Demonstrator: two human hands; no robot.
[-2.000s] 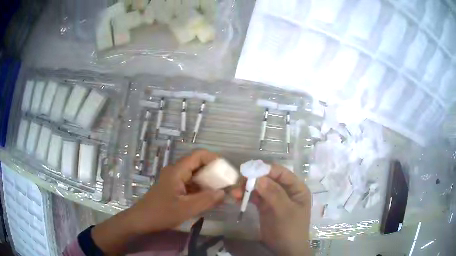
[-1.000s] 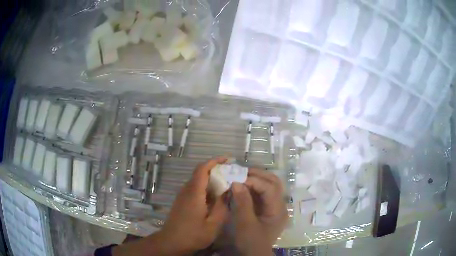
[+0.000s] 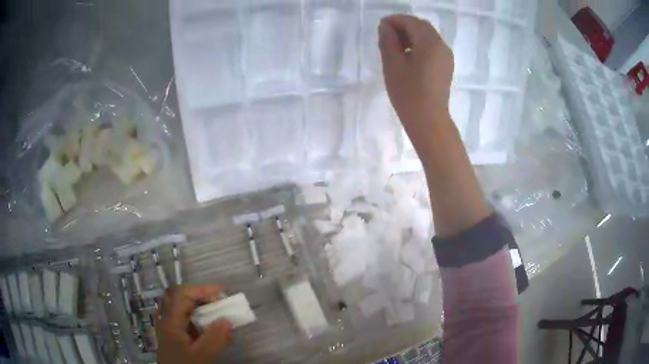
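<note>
My left hand is at the lower left over the ribbed tray, its fingers gripping a white block that lies level. My right hand is raised over the large white pocket tray at the top, fingers curled together; a tiny pale speck shows at them, too small to name. Stemmed parts with white crosspieces lie in the ribbed tray. Another white block lies at its right end. My left hand covers some stemmed parts.
A large white pocket tray spans the back. Scraps of white paper lie right of the ribbed tray. Upright white blocks stand in the left tray. Cream foam pieces lie on plastic at the back left. My right forearm crosses a dark flat object.
The view has swung right. My hands, together on a block before, are apart: the right has moved up and away, the left keeps a block. A loose block now shows at the ribbed tray's right end.
</note>
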